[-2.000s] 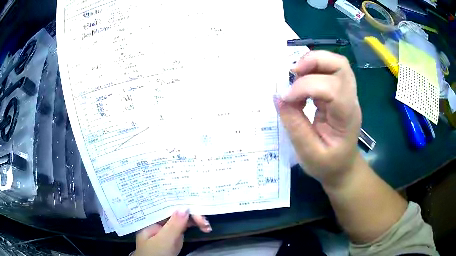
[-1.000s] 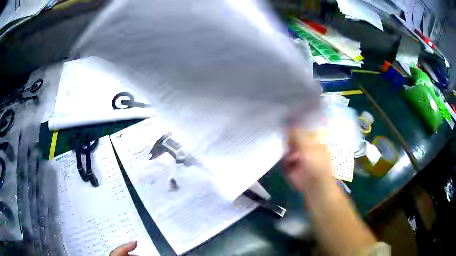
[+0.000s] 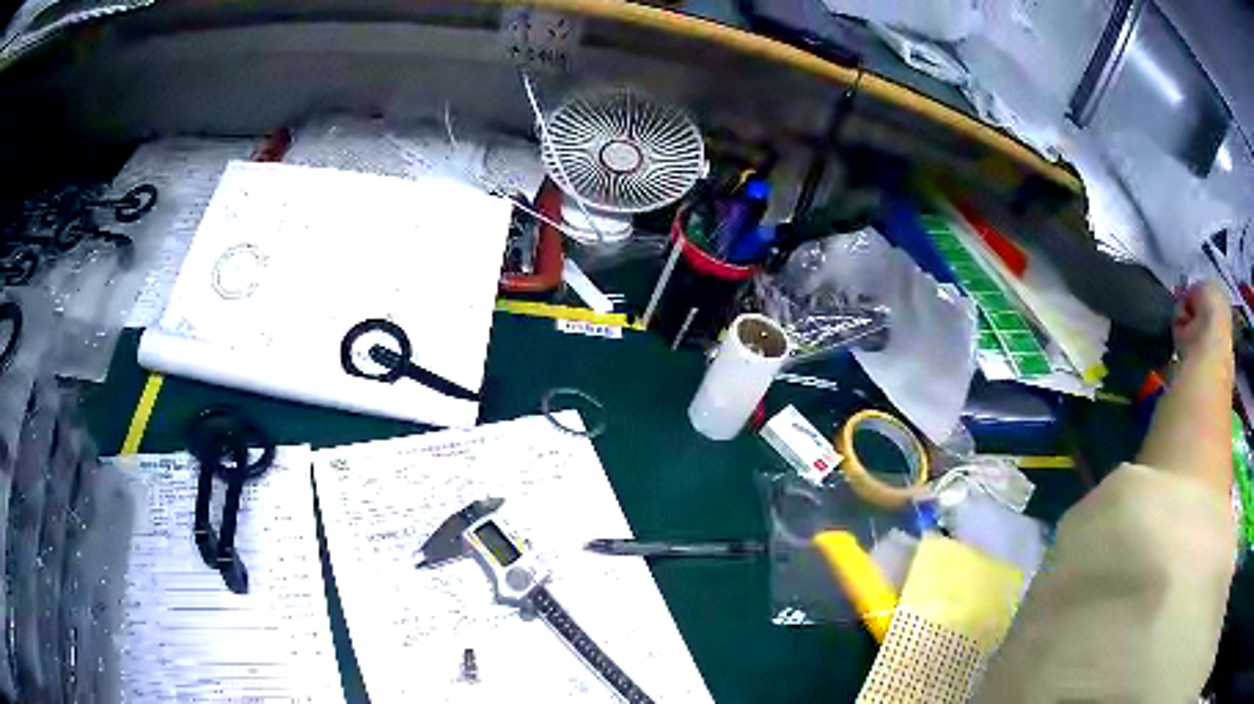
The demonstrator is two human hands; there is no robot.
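My right hand (image 3: 1203, 323) is small at the far right edge, arm stretched forward; its fingers look curled, and I cannot tell what it holds. My left hand is out of the picture. A digital caliper (image 3: 516, 585) lies on the right printed sheet (image 3: 413, 481), with a small metal fitting (image 3: 469, 666) below it. Two overlapping black ring-ended arms (image 3: 227, 475) rest at the top of the left sheet (image 3: 206, 633). A single black ring-ended arm (image 3: 378, 349) lies on a white pad (image 3: 303, 303) at the back.
Blister trays (image 3: 62, 523) with black parts stand at left. A fan (image 3: 622, 151), pen cup (image 3: 708, 261) and white roll (image 3: 740, 374) stand behind. A pen (image 3: 674, 547), tape roll (image 3: 883, 457), yellow-handled tool (image 3: 855, 580) and dotted label sheet (image 3: 935, 633) lie right of the sheets.
The large printed sheet raised before me has left the view, uncovering the bench. My right arm has moved to the far right. My left hand has left the picture, and the view has shifted.
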